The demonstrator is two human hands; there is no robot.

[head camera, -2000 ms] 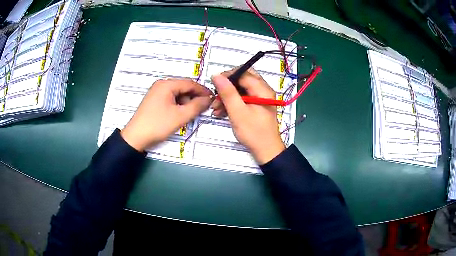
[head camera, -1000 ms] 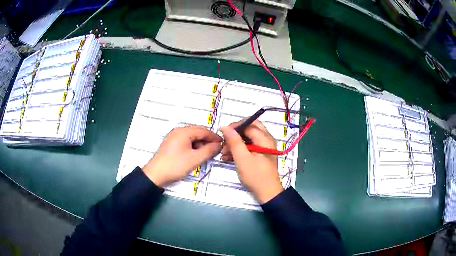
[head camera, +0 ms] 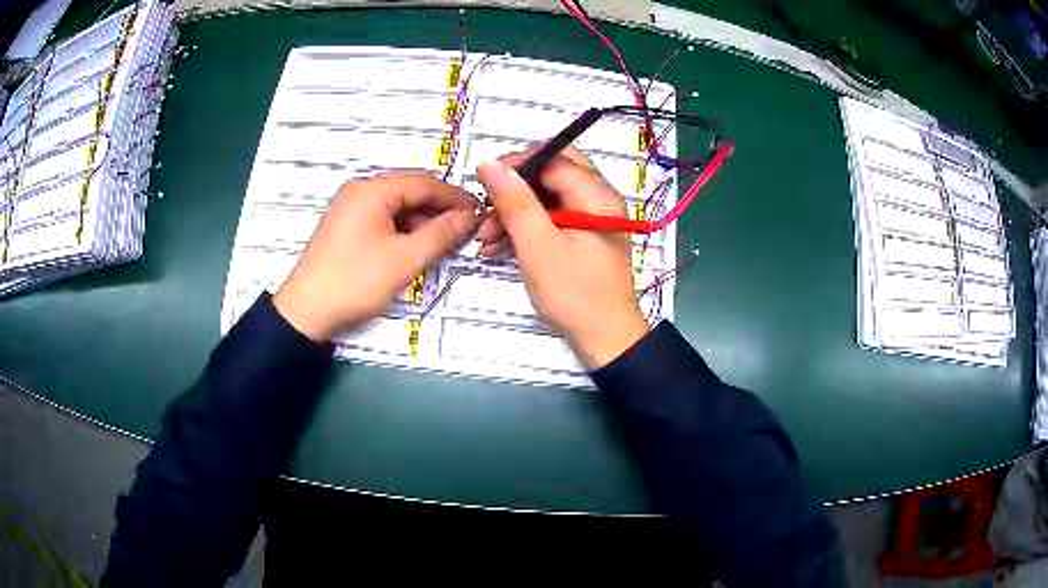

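My right hand [head camera: 571, 247] holds the black test probe [head camera: 561, 142] and the red test probe [head camera: 603, 221], their tips pointing left between my hands. My left hand [head camera: 376, 247] pinches a tiny pale lead connector [head camera: 480, 211] at its fingertips, touching or nearly touching the probe tips; the fingers hide most of it. Both hands are over a white tray [head camera: 276, 138] with flat white strips in two columns. Yellow labels [head camera: 453, 76] and thin red and black lead wires [head camera: 462, 109] lie at the strip ends.
A thick tray stack [head camera: 69, 149] stands at the left, with wire ends sticking out. A lower tray stack [head camera: 933, 247] lies at the right. Probe cables [head camera: 615, 52] run to the back edge. A red stool [head camera: 940, 531] is on the floor at lower right.
The view tilted up to show a grey instrument at the back one second ago, and now points down again. My hands keep the same hold on the probes and the connector.
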